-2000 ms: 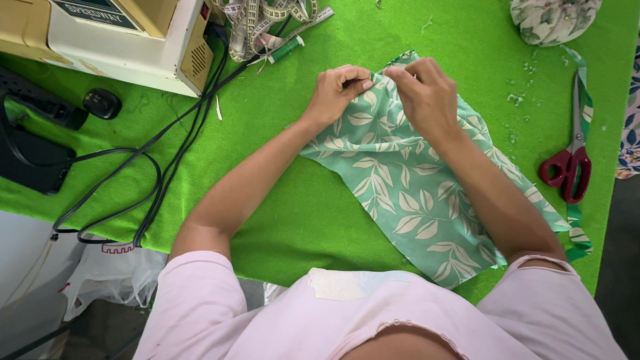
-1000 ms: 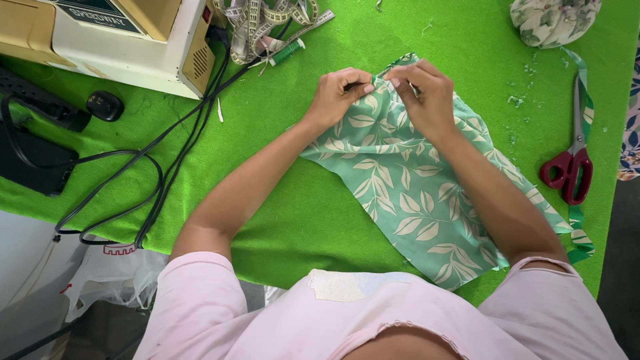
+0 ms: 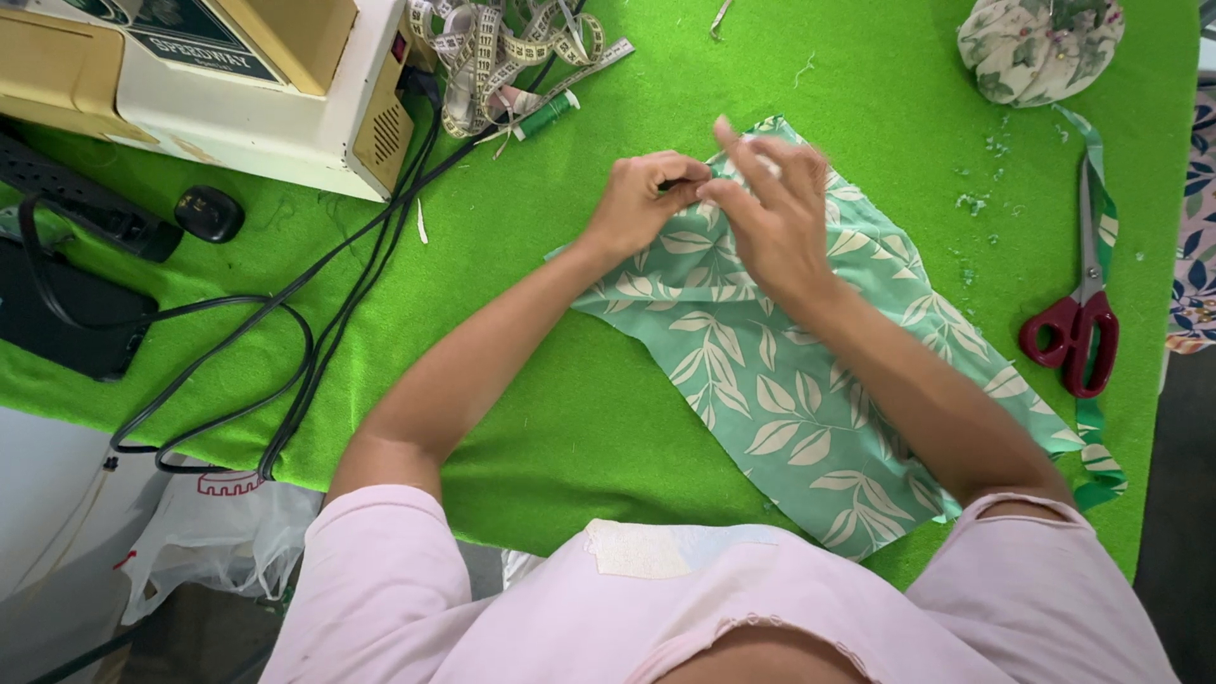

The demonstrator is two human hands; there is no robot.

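Note:
A piece of green fabric with cream leaf print [image 3: 788, 408] lies slanting over the green cloth-covered table. Its upper edge is pinched between the thumb and fingers of my left hand [image 3: 651, 198]. Just to the right, my right hand [image 3: 777, 204] is over the same edge, blurred, with its index finger raised and fingers apart; its thumb tip is close to my left fingertips. Whether anything small is between the fingertips cannot be seen. Red-handled scissors [image 3: 1078, 318] rest to the right of the fabric, upon a narrow strip of similar printed fabric [image 3: 1102, 456].
A sewing machine [image 3: 256, 114] stands upper left, with black cables [image 3: 332, 256] trailing from it. Beside it lie a measuring tape [image 3: 489, 66] and a green thread spool [image 3: 548, 116]. A floral pincushion [image 3: 1040, 47] sits upper right. A power strip [image 3: 76, 195] and a black phone [image 3: 71, 309] lie left.
My right hand has opened from a pinch at the fabric's upper edge, its fingers now spread and lifted. My left hand keeps its place on the edge.

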